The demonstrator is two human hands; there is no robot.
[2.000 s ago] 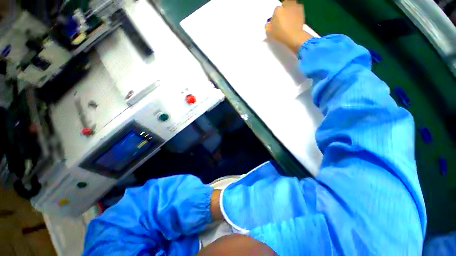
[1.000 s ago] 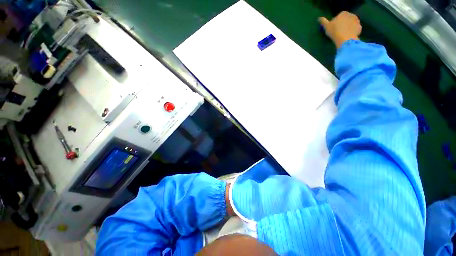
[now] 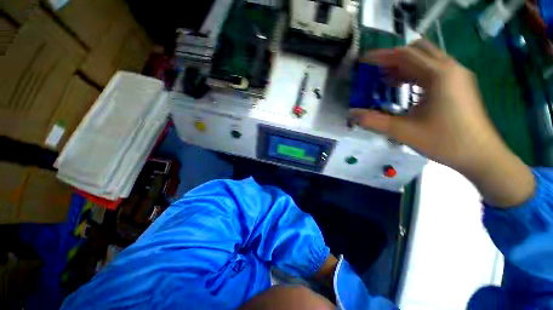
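Observation:
My right hand (image 3: pixel 449 109) is over the right side of the white machine (image 3: pixel 230 115). Its thumb and fingers close on a deep-blue housing (image 3: pixel 367 88), blurred by motion. The machine's right station lies partly behind this hand. The left station (image 3: pixel 242 48) has a dark green slot. My left arm bends low in front of my body. Only the wrist shows past the cuff, and the left hand is hidden. The white tray (image 3: pixel 449 236) is at the lower right, partly covered by my right sleeve.
A pale machine head (image 3: pixel 321 21) stands between the stations. A thin red-ended tool (image 3: pixel 301 97) lies on the machine top. The control screen (image 3: pixel 295 151) is lit green. Stacked off-white trays (image 3: pixel 115 130) and cardboard boxes (image 3: pixel 36 66) are at left. The green conveyor (image 3: pixel 485 66) is at right.
The view has swung left to the machine. My right hand has moved from the green conveyor, beyond the tray, to above the machine and now holds a blue housing. The screen shows green.

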